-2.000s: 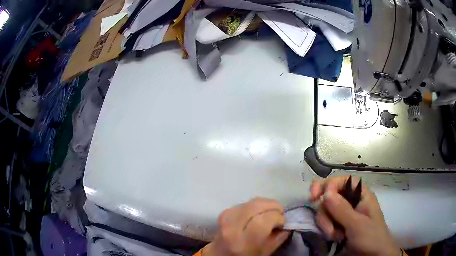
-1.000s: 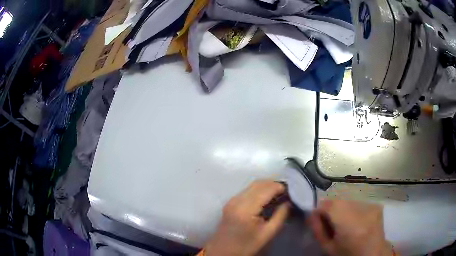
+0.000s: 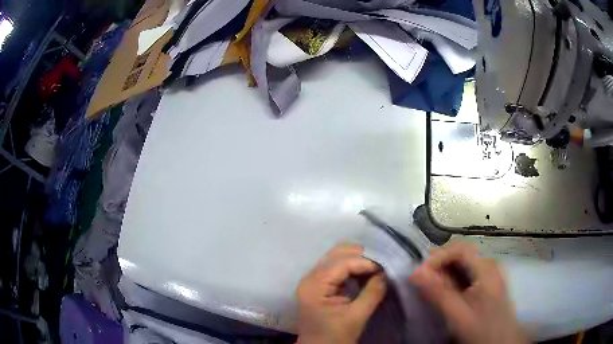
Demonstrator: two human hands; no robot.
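Observation:
A grey band with black edging (image 3: 391, 247) is held at the table's near edge, its free end pointing up and left. It is blurred. My left hand (image 3: 341, 289) pinches its left side between thumb and fingers. My right hand (image 3: 464, 285) is at its right side, blurred, with fingers bent on the cloth. Something dark shows inside the right hand, but I cannot tell what it is. The rest of the band hangs down between my hands.
The sewing machine head (image 3: 514, 67) stands at the upper right over its lit bed (image 3: 524, 205). Mixed cloth pieces (image 3: 396, 47) lie along the table's back, with cardboard (image 3: 128, 84) at back left. A purple stool (image 3: 91, 322) is at lower left.
The band's end has risen between my hands and now points up and left. My right hand has turned, and the dark pointed snips seen in it earlier no longer show clearly.

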